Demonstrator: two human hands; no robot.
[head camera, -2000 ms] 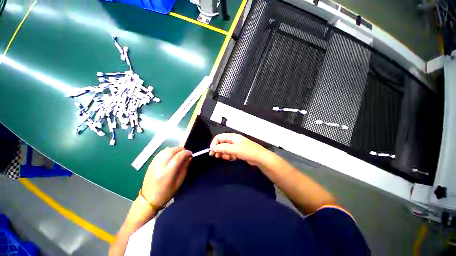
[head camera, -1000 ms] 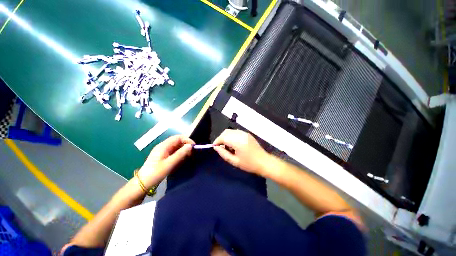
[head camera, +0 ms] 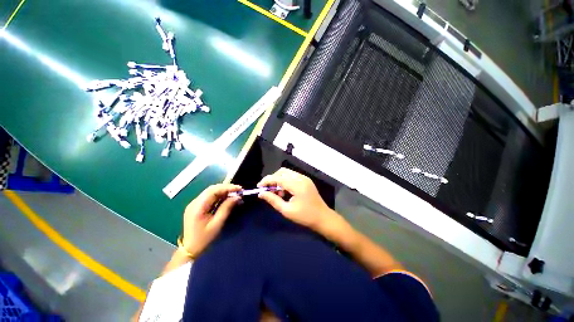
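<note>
A short white cable assembly (head camera: 250,192) with a purplish tint is held roughly level between my two hands, in front of my body. My left hand (head camera: 211,210) pinches its left end with thumb and fingertips. My right hand (head camera: 294,196) pinches its right end. The fingers hide most of both ends. A loose cable pile (head camera: 151,104) lies on the green table (head camera: 56,135). Several similar cables, one at the near left (head camera: 384,151), lie in a spaced row on the black mesh conveyor (head camera: 377,82).
A steel ruler (head camera: 220,143) lies slanted at the table's yellow-taped edge. The white conveyor rail (head camera: 377,182) runs just right of my hands. A white-grey hood (head camera: 557,207) stands at the far right. A blue bin (head camera: 17,302) is at lower left.
The cable on the conveyor row has shifted slightly towards the hood. My hands still hold the cable, and my right fingers have shifted on its end. The view has moved a little.
</note>
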